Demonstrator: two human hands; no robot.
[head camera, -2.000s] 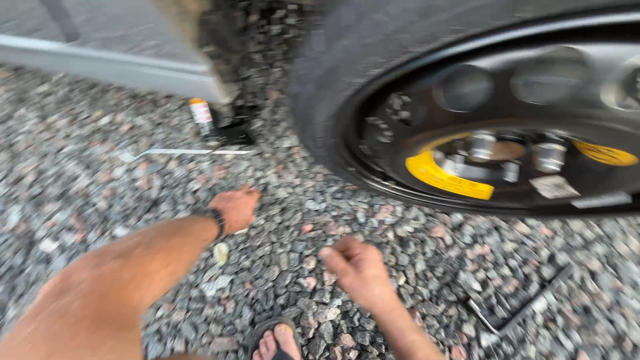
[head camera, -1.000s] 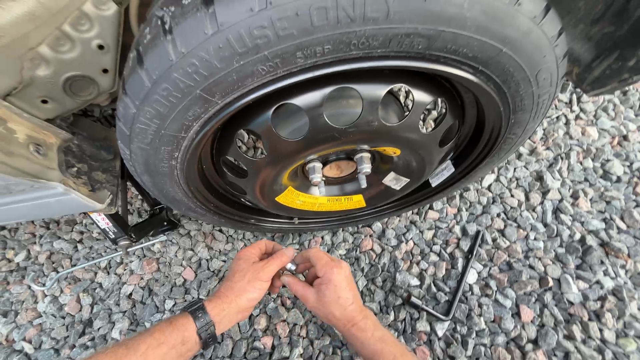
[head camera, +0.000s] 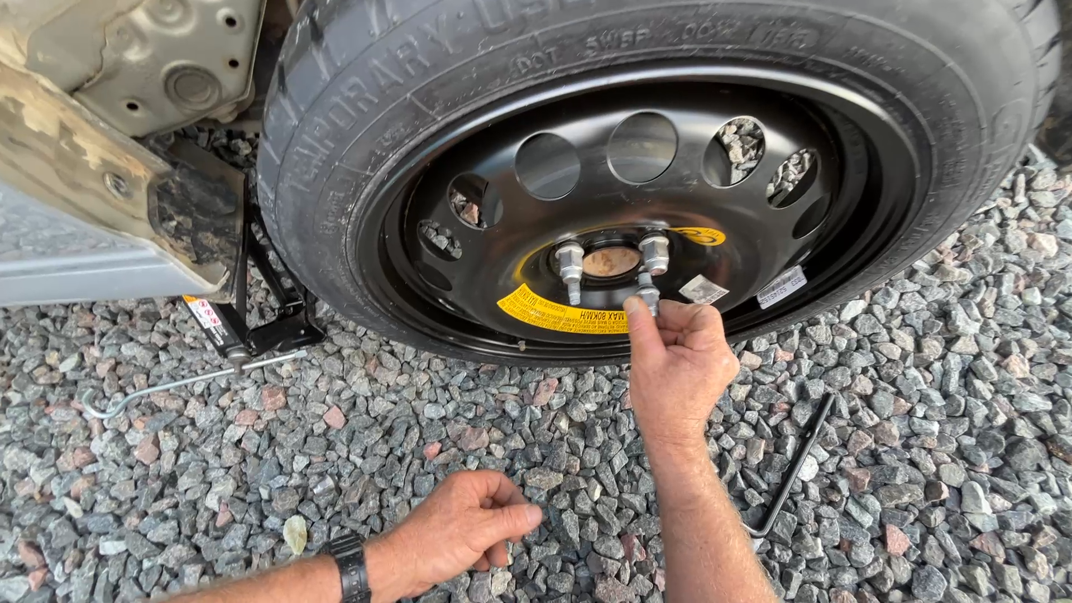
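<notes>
A temporary spare wheel with a black steel rim (head camera: 578, 201) stands at the car's hub, a yellow sticker (head camera: 561, 311) on its lower face. Near its centre hole, two lug nuts (head camera: 656, 251) sit on the left and right, and a bare stud points down from the left one. My right hand (head camera: 682, 360) pinches another lug nut (head camera: 647, 289) just below the centre hole, at a stud's end. Lower down, over the gravel, my left hand (head camera: 469, 528) is loosely curled, thumb toward the right; nothing shows in it. A dark watch is on that wrist.
A scissor jack (head camera: 276, 322) stands under the car's sill (head camera: 92, 260) at the left, with a hooked metal rod (head camera: 193, 383) extending from it over the gravel (head camera: 352, 477). An L-shaped black wheel wrench (head camera: 791, 473) lies on the stones at the right.
One second ago both hands were together below the wheel around a small metal piece. Since then my right hand has moved up to the hub, and my left hand has come away from it.
</notes>
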